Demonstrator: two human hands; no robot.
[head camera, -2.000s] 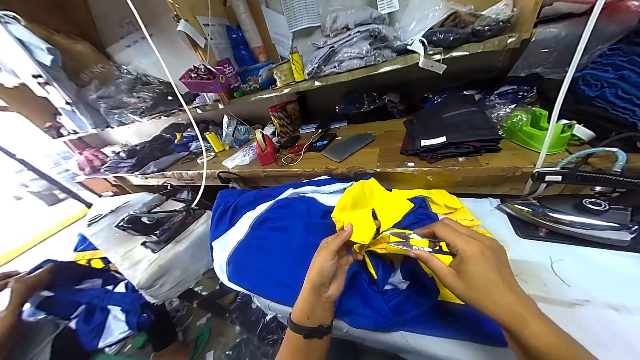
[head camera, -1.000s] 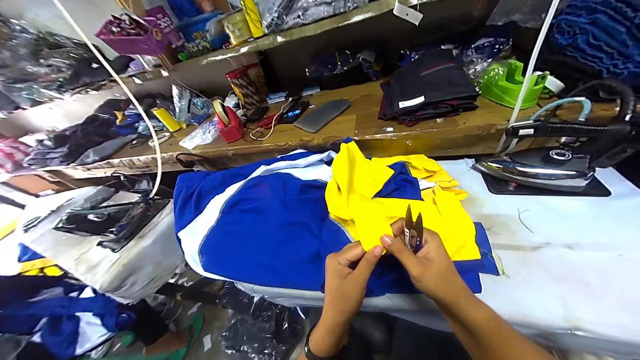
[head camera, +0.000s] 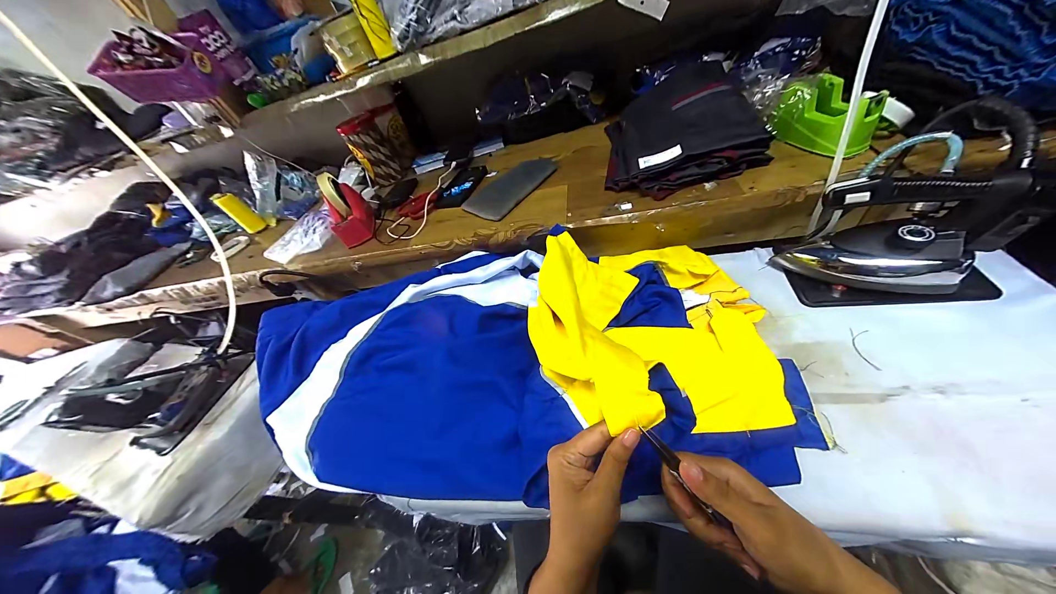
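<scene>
A blue, white and yellow garment (head camera: 429, 388) lies spread on the white-covered ironing table (head camera: 924, 462). My left hand (head camera: 582, 487) pinches the lower edge of its yellow fabric (head camera: 623, 388) between thumb and fingertips. In my right hand (head camera: 718, 503) are small thread snips (head camera: 676, 466), their dark blades pointing up and left, with the tips at the yellow edge beside my left thumb. My right palm partly hides the handle of the snips. Loose threads hang from the garment's right corner.
A steam iron (head camera: 883, 256) rests on a black pad at the right. Behind, a wooden shelf (head camera: 577, 194) holds folded dark garments (head camera: 689, 124), a green tape dispenser (head camera: 829, 115), a red tape dispenser (head camera: 348, 216) and a grey flat item (head camera: 510, 190). A white hose (head camera: 186, 202) hangs at left.
The yellow fabric was bunched up around both hands two seconds ago and now lies flatter. The snips' blades pointed up a second ago and now reach the yellow edge. The view has moved closer.
</scene>
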